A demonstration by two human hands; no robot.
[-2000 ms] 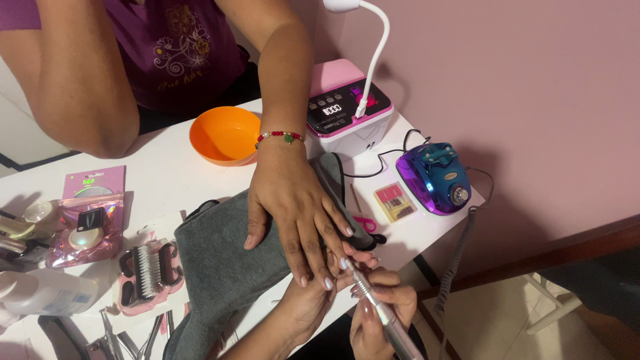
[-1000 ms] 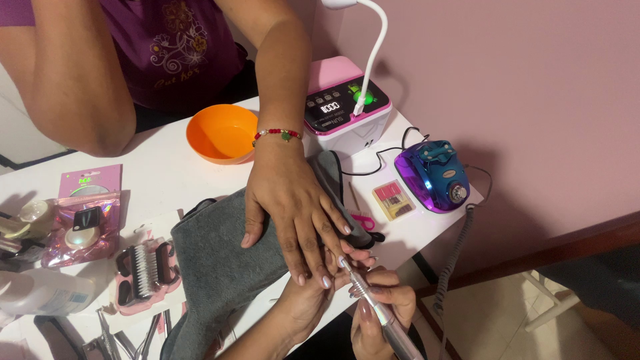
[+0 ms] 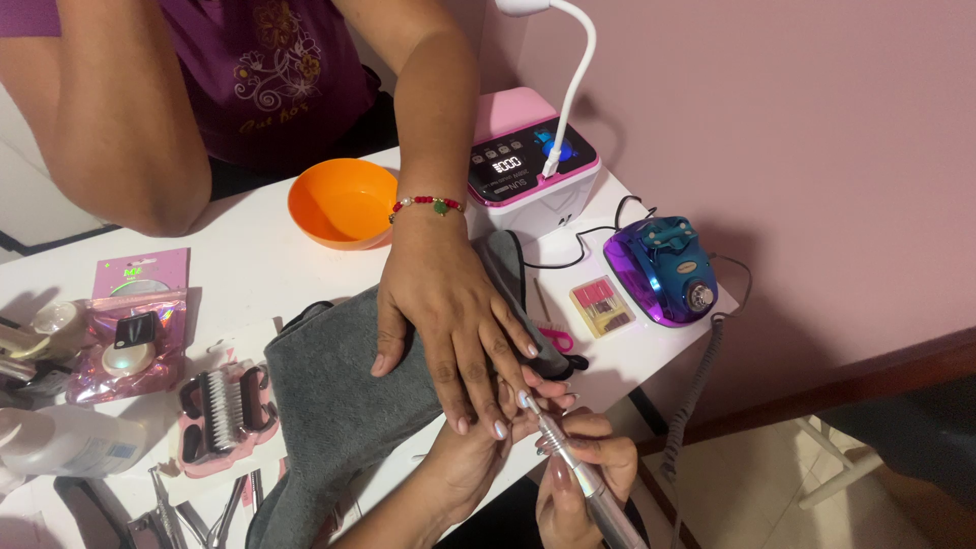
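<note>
My right hand (image 3: 583, 473) grips a silver electric nail drill handpiece (image 3: 595, 488), its tip at a fingernail of another person's hand (image 3: 446, 305). From below, my left hand (image 3: 480, 450) holds that person's fingertips; part of it is hidden under them. The person's hand lies palm down over a folded grey towel (image 3: 343, 374) and wears a beaded bracelet (image 3: 427, 202). A coiled cord (image 3: 690, 396) hangs from the blue and purple nail drill control unit (image 3: 663, 271) on the right of the table.
Behind the towel are an orange bowl (image 3: 343, 204) and a pink and white nail lamp (image 3: 534, 168) with a gooseneck light. A box of drill bits (image 3: 601, 306) lies near the control unit. At left are a pink brush holder (image 3: 225, 419), a white bottle (image 3: 72, 442) and metal nippers (image 3: 221, 511).
</note>
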